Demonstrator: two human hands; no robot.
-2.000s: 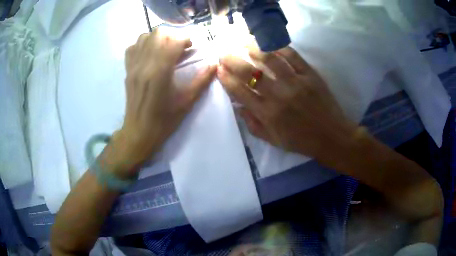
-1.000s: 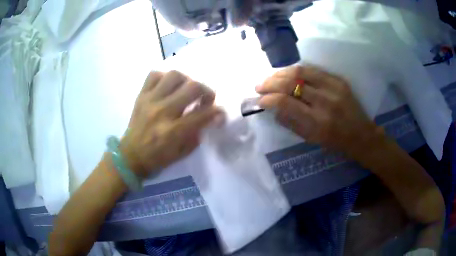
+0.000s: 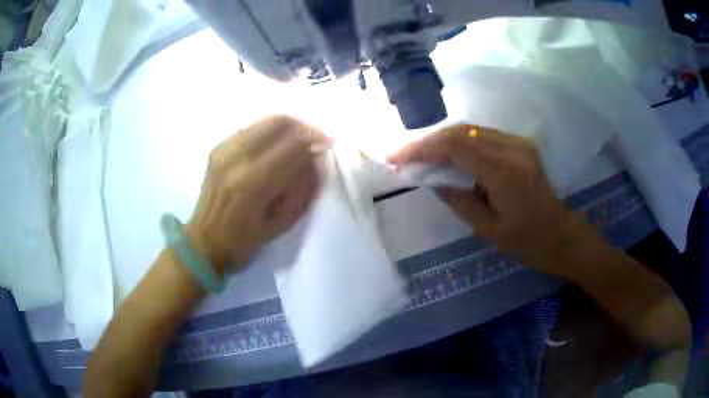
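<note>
A white garment piece hangs from my left hand towards me, over the table's front edge. My left hand pinches its upper end; the hand is slightly blurred. My right hand, with a ring, is closed on a bit of white fabric to the right of the piece; I cannot tell whether this is part of the same piece. The sewing machine head is above both hands, with a dark stubby cylinder beside the needle area. Glare hides the needle area.
Gathered white pieces lie at the left of the table. More white fabric spreads at the right and hangs over the edge. A ruler band runs along the front edge. A small red and dark item lies at the far right.
Both hands have come back from the needle area towards me. The white piece has come away from under the machine head. My right hand now holds fabric to the right, and the view has shifted slightly.
</note>
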